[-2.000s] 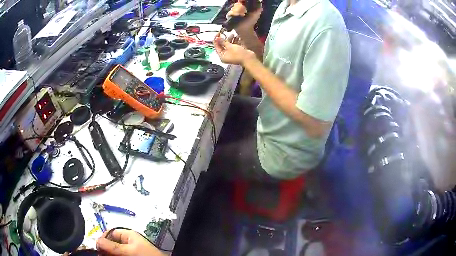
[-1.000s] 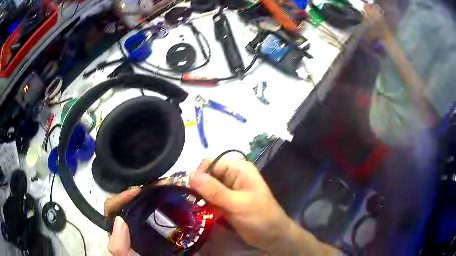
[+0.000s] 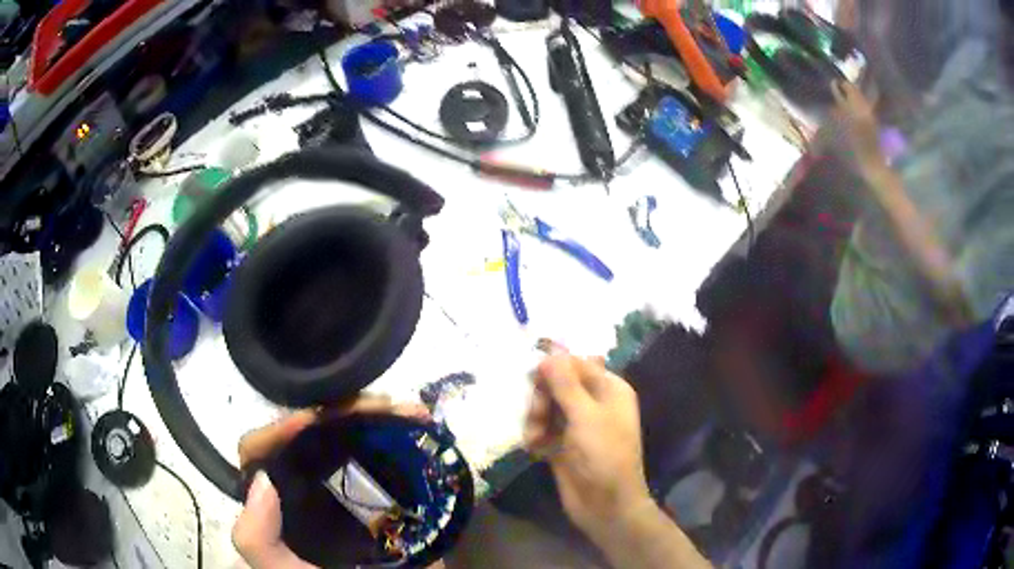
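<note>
The open ear cup (image 3: 350,500) is at the bottom, its inside facing up. It shows a blue curved circuit board (image 3: 447,489) with no red glow and a silver battery (image 3: 361,498) with a yellow-orange end. My left hand (image 3: 261,520) grips the cup's left side, fingers behind its upper rim. The headphones' headband (image 3: 167,283) arches behind it, with a closed padded ear cup (image 3: 322,306). My right hand (image 3: 589,428) is right of the open cup, apart from it, fingers curled together; I cannot tell whether the fingertips hold anything.
Blue-handled cutters (image 3: 514,272) lie open on the white surface. A small blue board (image 3: 643,220), a black ring (image 3: 473,111), a dark-handled tool (image 3: 580,106) and blue cups (image 3: 165,319) lie around. A speaker driver (image 3: 122,448) is at left. Another person's arm (image 3: 906,217) is at right.
My right hand has moved off the cup to the right. The thin black cable at the cup's edge no longer shows, and the red light has gone out. My left hand still holds the cup.
</note>
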